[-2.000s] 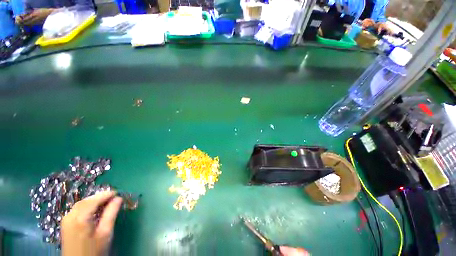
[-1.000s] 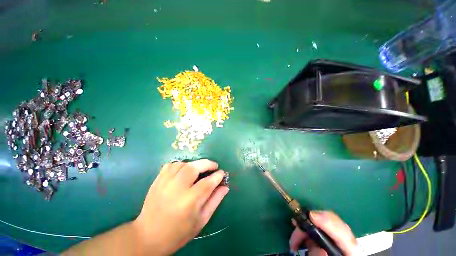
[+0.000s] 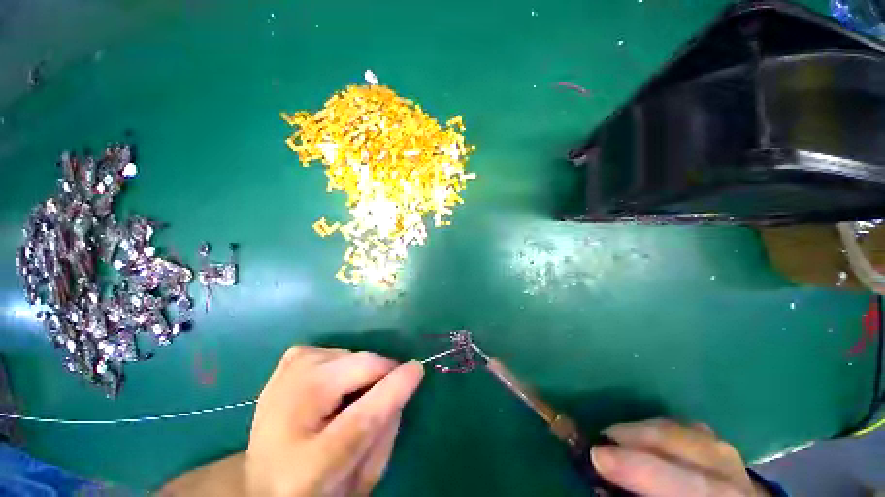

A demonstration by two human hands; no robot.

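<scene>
My left hand pinches a thin silvery solder wire that trails off to the left edge. Its free end reaches a single small metal terminal piece lying on the green mat. My right hand holds a soldering iron by its dark handle; the tip meets the same metal piece from the right. A pile of small yellow components lies behind, paler toward its near end. A dark shiny pile of metal terminal pieces lies at the left, with one piece apart at its right side.
A large black box-like frame stands at the upper right. Part of a brown round container shows below it. Solder specks lie on the mat near the iron. A yellow-green cable shows at the right edge. Blue cloth is at the lower left.
The view has come closer to the bench. My left hand has let go of the metal piece, now on the mat, and holds the solder wire. The iron tip has moved left to the piece.
</scene>
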